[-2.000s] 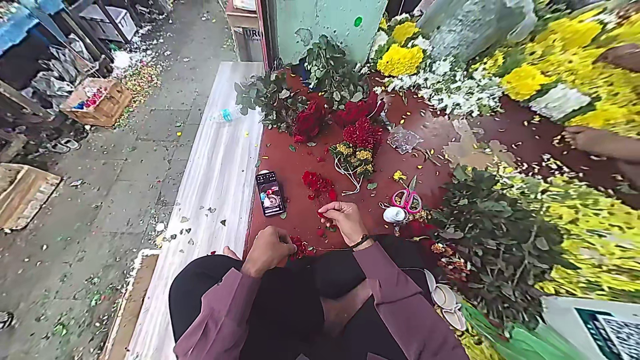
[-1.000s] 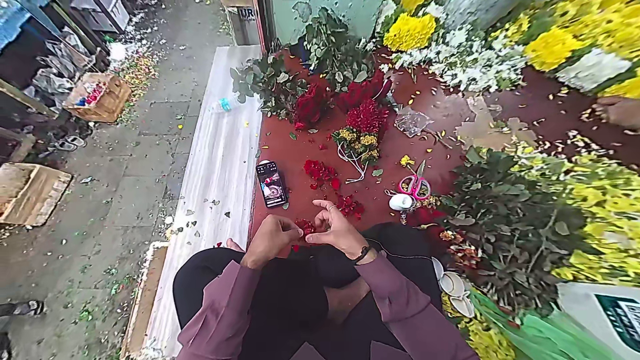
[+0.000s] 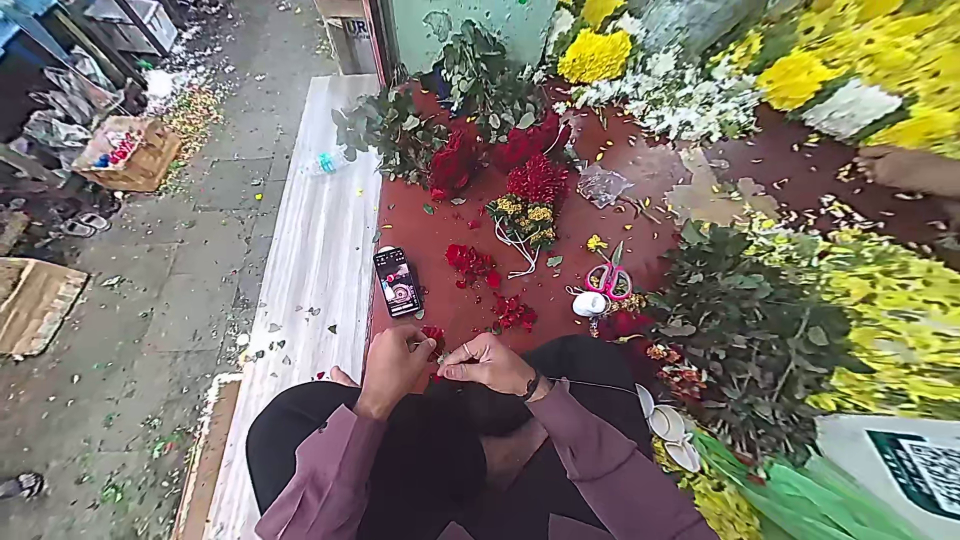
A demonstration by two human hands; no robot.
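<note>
My left hand [image 3: 396, 365] pinches a thin thread beside a small red flower cluster [image 3: 433, 339]. Close on its right, my right hand [image 3: 491, 365] has thumb and index finger together on a small green stem at that cluster. A thread [image 3: 592, 384] runs from near my right wrist to white cups at the right. Ahead of my hands lie two heaps of loose red blossoms [image 3: 469, 264] on the red tabletop. A phone [image 3: 397, 282] lies left of them. Pink-handled scissors [image 3: 608, 281] and a white thread spool [image 3: 589, 303] are to the right.
Red roses [image 3: 453, 163] and a tied yellow-and-red flower bunch [image 3: 525, 217] lie farther back. Leafy stems [image 3: 750, 330] and yellow flowers [image 3: 892, 322] fill the right side. Nested white cups [image 3: 667, 424] stand near my knee. Another person's hand [image 3: 911, 171] is at the right edge.
My right hand, raised with fingers spread a second ago, has come down and closed on the small stem. The two hands are close together at the red cluster.
</note>
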